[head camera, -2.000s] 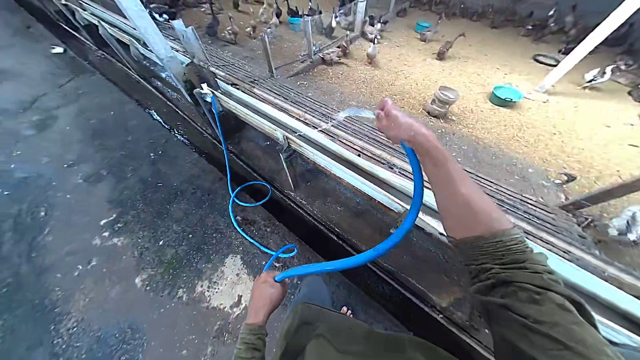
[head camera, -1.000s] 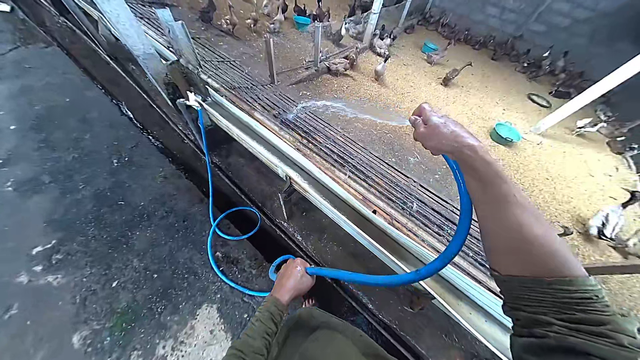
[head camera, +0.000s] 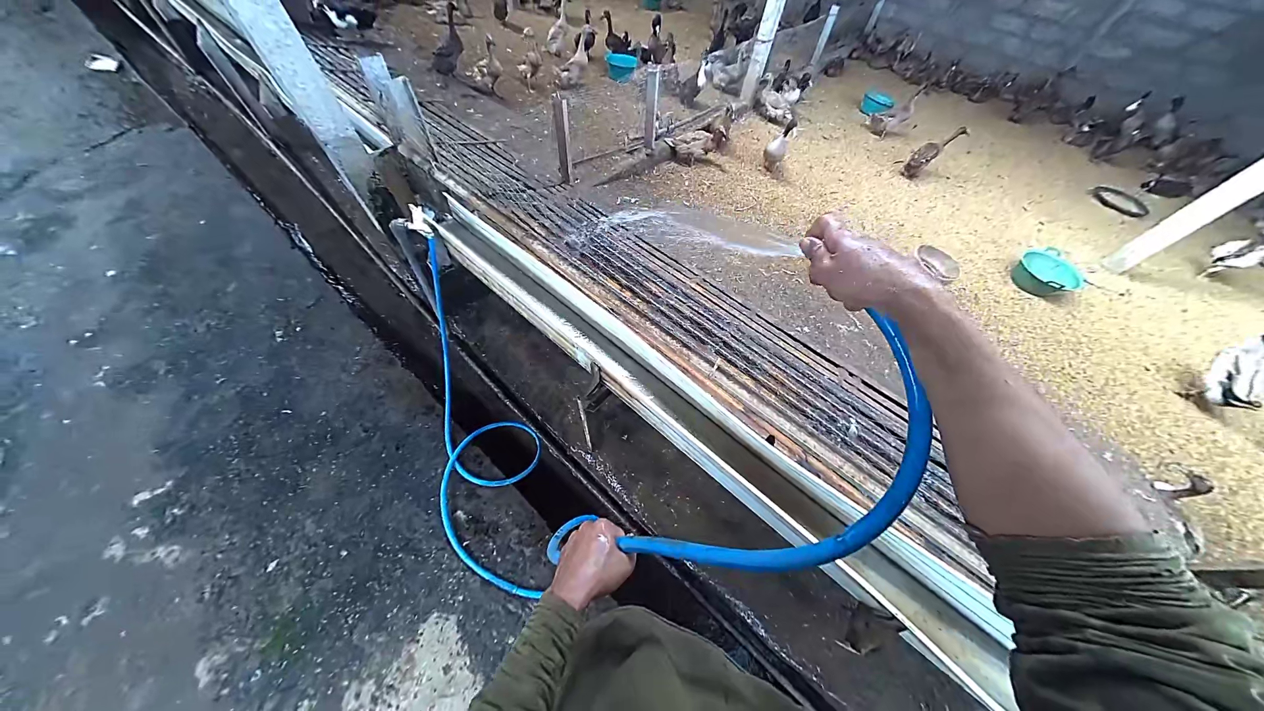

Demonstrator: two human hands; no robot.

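Note:
A blue hose point(head camera: 780, 557) runs from a pipe outlet point(head camera: 422, 219) at the near end of a white trough point(head camera: 632, 380), loops above the dark drain and passes through my left hand point(head camera: 592, 565), which is closed round it at the lower middle. From there it curves up to my right hand point(head camera: 857, 265), whose fingers are wrapped about its end. Water point(head camera: 706, 232) sprays leftward from that end onto the slatted floor point(head camera: 681, 316) behind the trough. The hose's mouth is hidden by my fingers.
Many ducks point(head camera: 777, 150) stand beyond the slats on husk-like litter, among green-blue tubs point(head camera: 1047, 272). Posts point(head camera: 1195, 219) and a low mesh fence point(head camera: 607, 123) divide the pen. A dark drain point(head camera: 395, 346) separates the trough from wet concrete point(head camera: 217, 415) at left.
The right hand has moved up, away from the trough, since the earliest frame, and the spray now lands on the slats farther back. Both hands keep hold of the hose.

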